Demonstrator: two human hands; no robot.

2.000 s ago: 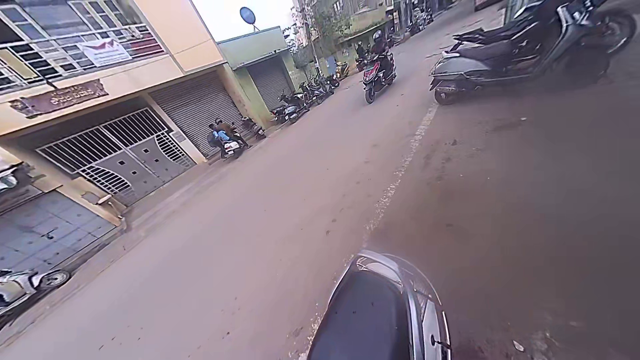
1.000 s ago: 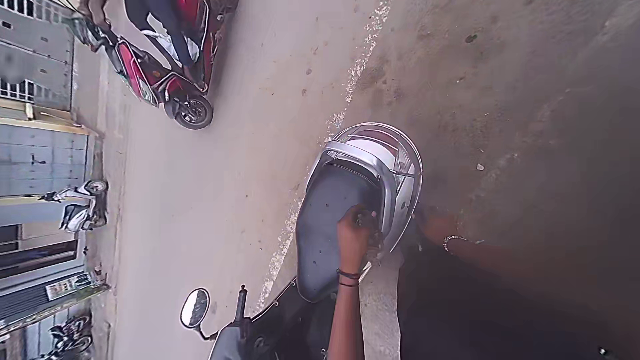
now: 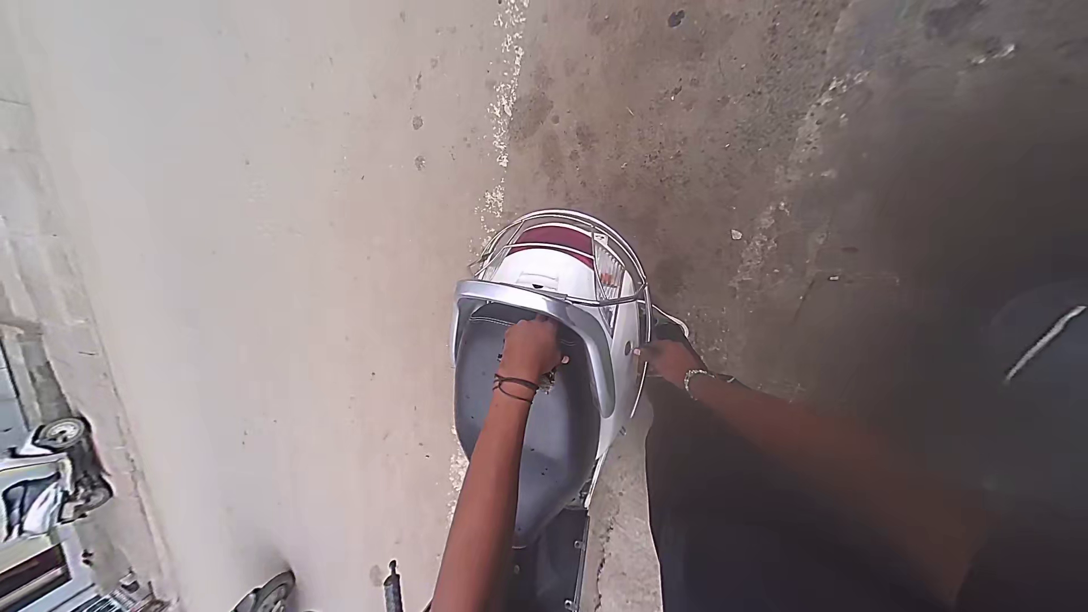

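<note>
A scooter with a dark grey seat (image 3: 544, 450), a silver grab rail (image 3: 527, 296) and a white rear body (image 3: 544, 270) stands at the centre. My left hand (image 3: 534, 344), dark bands at its wrist, is closed in a fist over the seat's rear, just inside the grab rail. A small metallic thing (image 3: 551, 380), perhaps keys, shows beneath its fingers. My right hand (image 3: 671, 360), with a bracelet, is at the scooter's right side, its fingertip close to a small round lock (image 3: 628, 348) on the side panel. Its other fingers are partly hidden.
A metal guard (image 3: 637, 272) curves around the scooter's tail. A broken white line (image 3: 504, 110) runs along the dusty road. A parked scooter (image 3: 64, 480) is at the lower left, with part of a wheel (image 3: 276, 592) near the bottom edge.
One second ago a red scooter with riders was at the upper left; it is out of view now. My hands, absent two seconds ago, have come to the scooter's rear. The view has turned strongly.
</note>
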